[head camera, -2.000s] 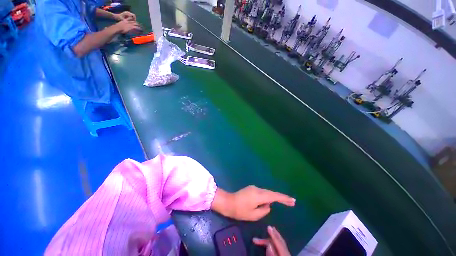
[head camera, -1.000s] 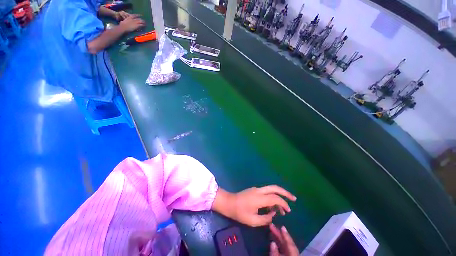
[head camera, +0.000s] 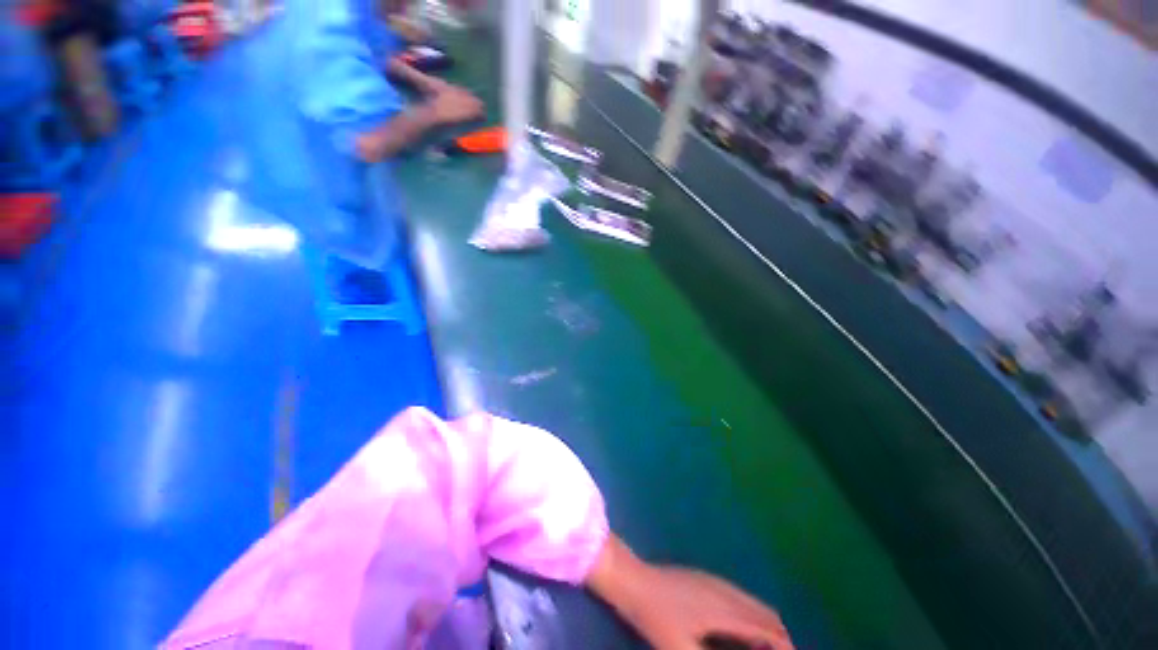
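The frame is blurred. My left hand (head camera: 696, 612), below a pink sleeve, is over the green bench (head camera: 635, 432) at the bottom edge, partly cut off. Its fingers are blurred and cut off, and I cannot tell whether it holds anything. A dark patch shows under the fingers. My right hand is out of the picture. Several white-rimmed units (head camera: 615, 225) with white leads lie farther up the bench.
A clear plastic bag (head camera: 514, 216) of small parts stands beside a white post (head camera: 518, 76). Tiny parts (head camera: 572, 309) are scattered nearer me. A blue-clad worker (head camera: 337, 127) is at the upper left, near an orange object (head camera: 483, 141). Racked fixtures (head camera: 889, 191) line the right.
The view has swung, so the bench and bag sit farther right and lower. The black power strip, the white box with the phone and my right hand have left the picture.
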